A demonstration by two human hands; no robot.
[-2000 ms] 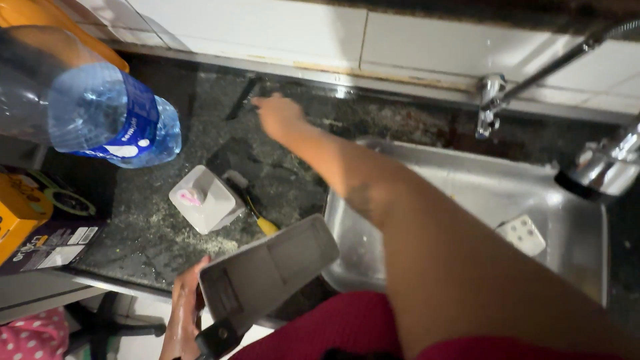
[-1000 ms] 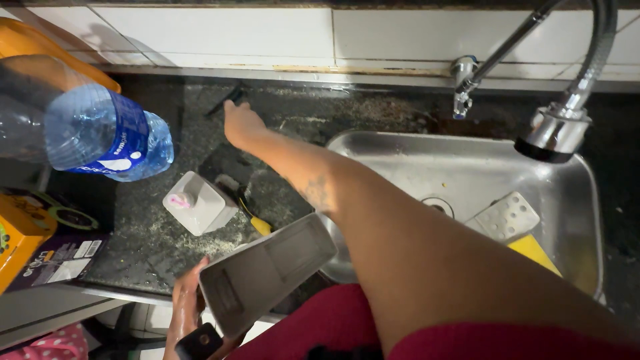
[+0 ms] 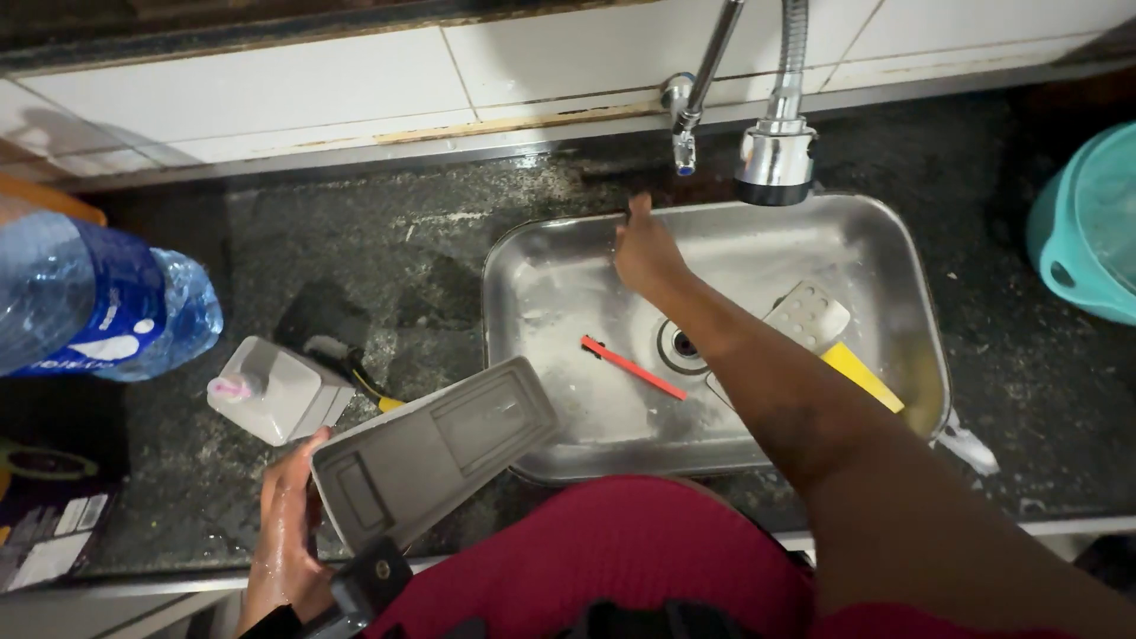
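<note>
My left hand (image 3: 291,524), wet, grips the left end of a grey plastic tray (image 3: 435,453) held tilted over the counter's front edge. My right hand (image 3: 646,244) is over the rear rim of the steel sink (image 3: 568,444), fingers toward the wall; a small dark bit shows at its fingertips, too unclear to name. A red toothbrush-like stick (image 3: 635,366) lies in the sink left of the drain (image 3: 683,344). A grey perforated plastic piece (image 3: 809,317) and a yellow piece (image 3: 863,377) lie at the sink's right. A white bottle with a pink spout (image 3: 280,390) stands left of the tray.
A chrome faucet head (image 3: 777,164) hangs over the sink's rear, beside a small wall tap (image 3: 683,133). At left are a large blue-labelled water bottle (image 3: 111,297) and a dark printed box (image 3: 62,506). A yellow-handled brush (image 3: 368,386) lies behind the tray. A turquoise tub (image 3: 1065,231) is at right.
My right hand has moved right, from the counter near the wall, where it was at a dark thin object, to the sink's rear rim. My left hand still holds the tray. The view has shifted right.
</note>
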